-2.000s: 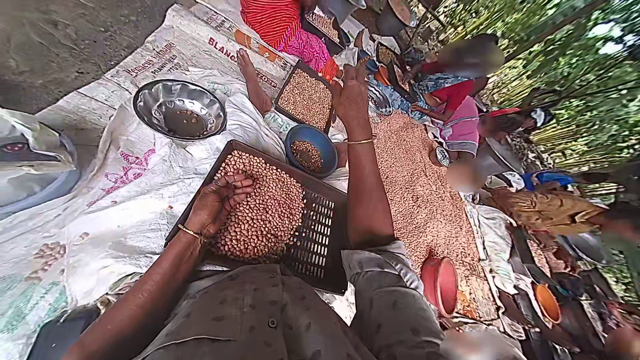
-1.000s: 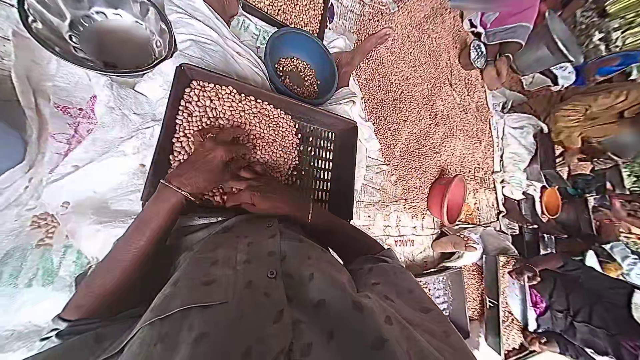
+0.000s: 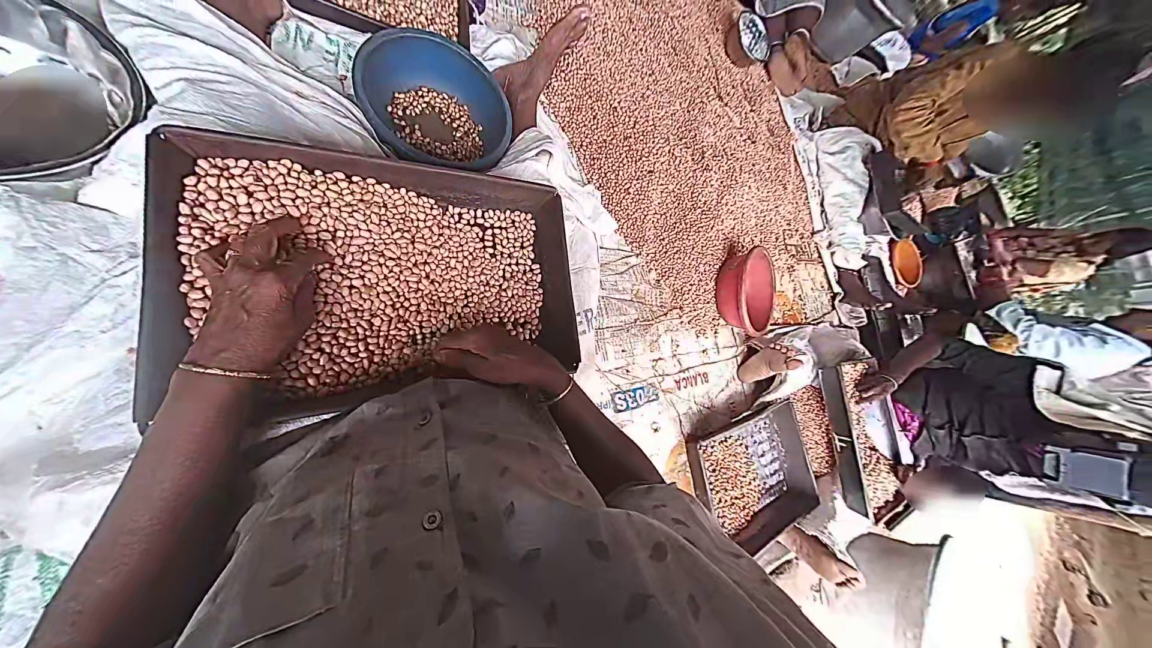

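A dark rectangular tray (image 3: 567,297) lies across my lap, its floor covered with a spread layer of shelled peanuts (image 3: 387,243). My left hand (image 3: 256,292) rests on the peanuts at the tray's left part, fingers bent; whether it grips any cannot be told. At the near edge, right of the middle, my right hand (image 3: 504,355) lies low against the peanuts, its fingertips partly hidden among them. Just beyond the tray's far edge sits a blue bowl (image 3: 499,99) with some small peanuts in it.
A metal basin (image 3: 135,108) stands at the upper left on white sacks. Beyond the tray lies a wide spread of peanuts (image 3: 666,135), with a red bowl (image 3: 747,288) at its side. On the right, other people sit with trays (image 3: 801,441) of peanuts. A bare foot (image 3: 558,45) is near the blue bowl.
The peanuts, heaped leftward earlier with the tray's slotted floor bare at the right, now spread across it. My right hand, raised away from the tray two seconds ago, is now at its near edge. The view has shifted.
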